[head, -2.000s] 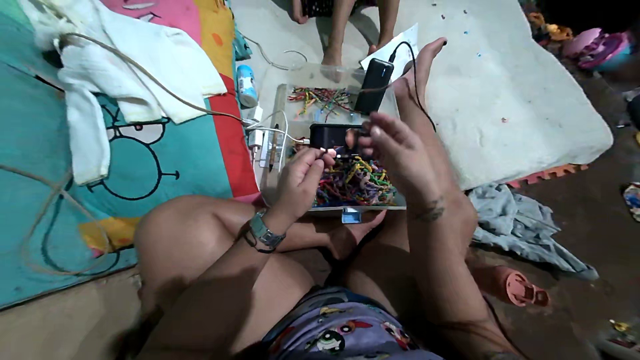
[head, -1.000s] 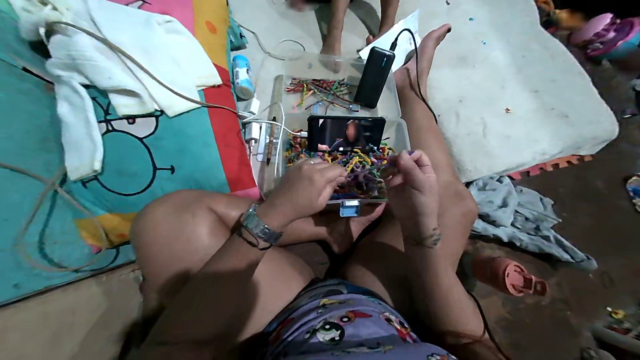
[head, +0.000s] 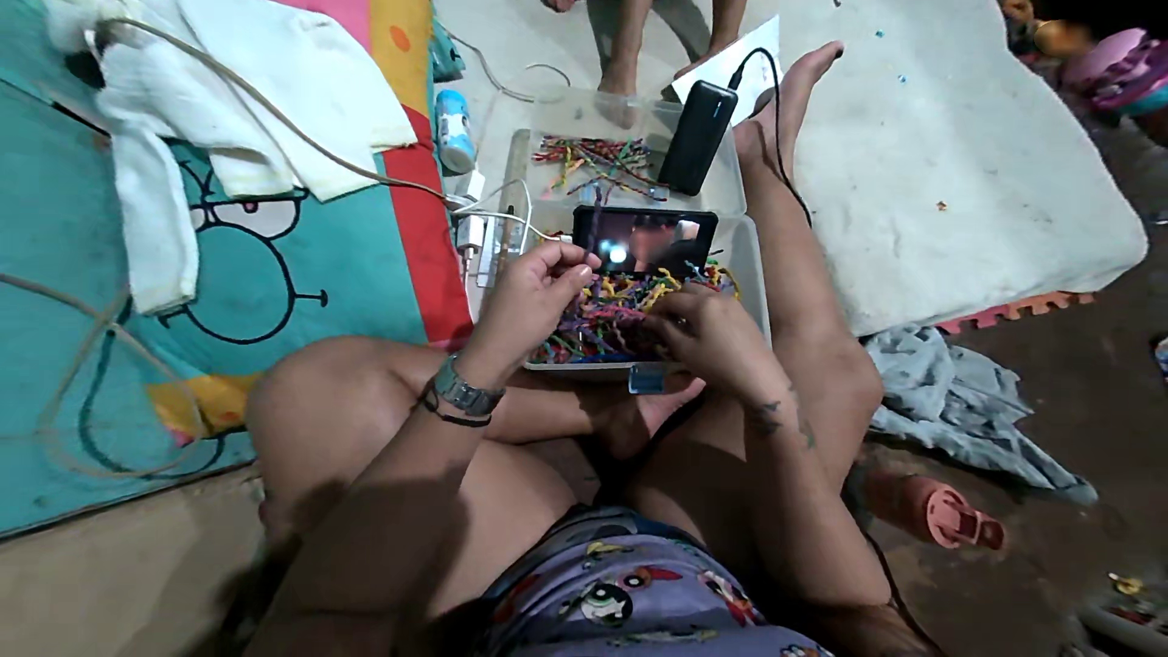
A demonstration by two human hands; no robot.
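My left hand (head: 547, 297) pinches a thin dark purple twisted strand (head: 598, 219) between thumb and fingertips; the strand stands up in front of a lit smartphone (head: 646, 242). My right hand (head: 707, 333) has its curled fingers down at the colourful twisted strands (head: 611, 319) in a clear plastic box (head: 762, 310); whether it grips one cannot be made out. The phone leans across the middle of the box, with a white cable at its left end. More twisted strands (head: 593, 160) lie in the box's clear lid part (head: 730, 196), beside a black power bank (head: 698, 137).
A blue-capped bottle (head: 454, 132) and white chargers (head: 470, 228) are left of the box. White clothing (head: 246, 91) lies on the teal mat (head: 347, 274). Another person's feet (head: 619, 82) are beyond the box. A grey cloth (head: 958, 401) and red tumbler (head: 940, 511) lie at the right.
My left hand has risen from over the loose strands to in front of the phone, where a strand now shows upright. My right hand has moved left and down to the strands in the box.
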